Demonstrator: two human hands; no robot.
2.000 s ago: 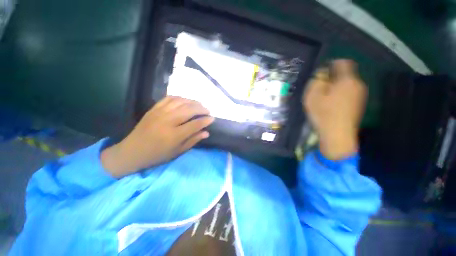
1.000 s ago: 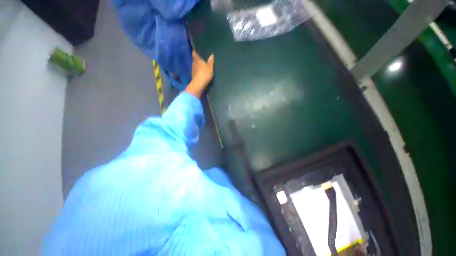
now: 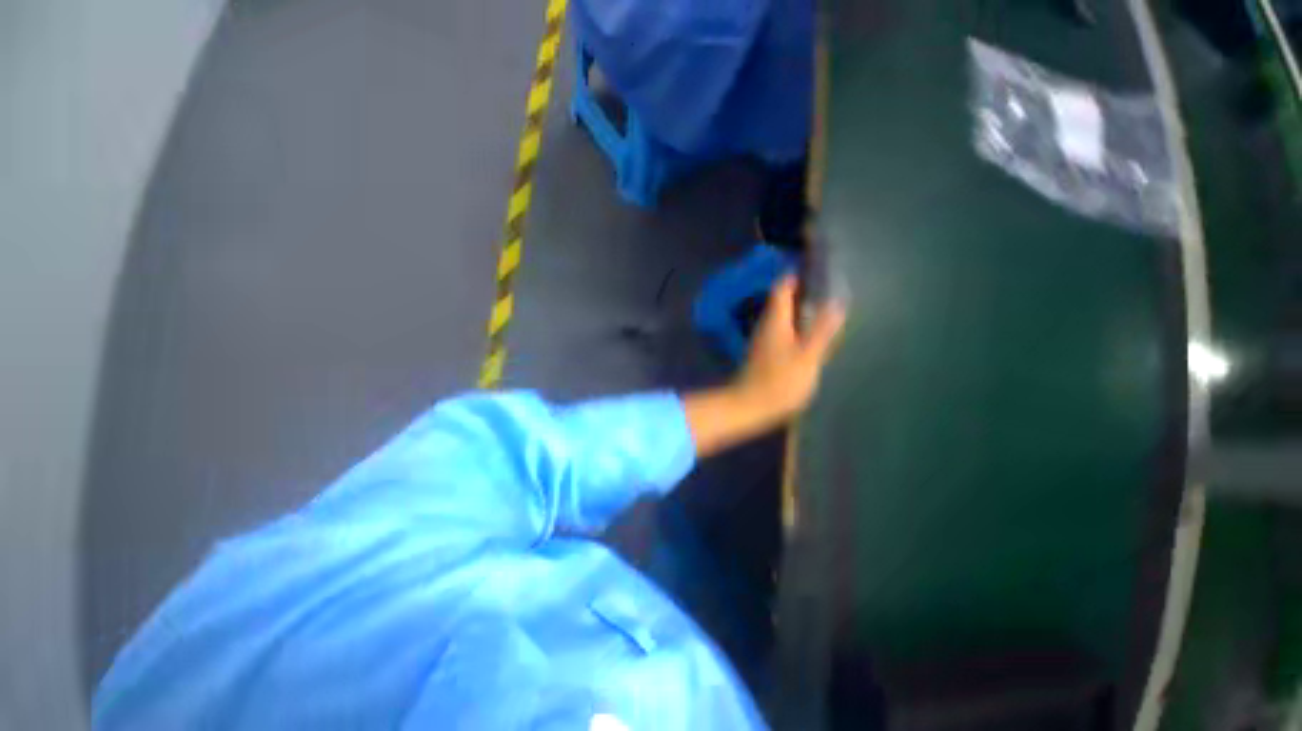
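My left hand (image 3: 778, 364) reaches out to the near edge of the dark green bench (image 3: 1000, 414) in the head view. Its thumb and fingers are apart and touch the bench edge; they are slightly blurred, and no held object can be made out. My right hand is out of the picture. A dark tray-like shape (image 3: 992, 697) is cut off by the bottom edge of the view, and its contents are hidden.
A clear plastic bag with a white label (image 3: 1074, 126) lies on the bench's far part. Blue stools (image 3: 740, 297) and a person in blue clothing (image 3: 700, 72) are beyond my hand. A yellow-black floor line (image 3: 517, 214) runs left; a pale rail (image 3: 1188, 329) runs right.
The view has swung left, away from the tray with the opened tablet. My left hand has left the tablet for the bench edge. My right hand has gone out of the picture.
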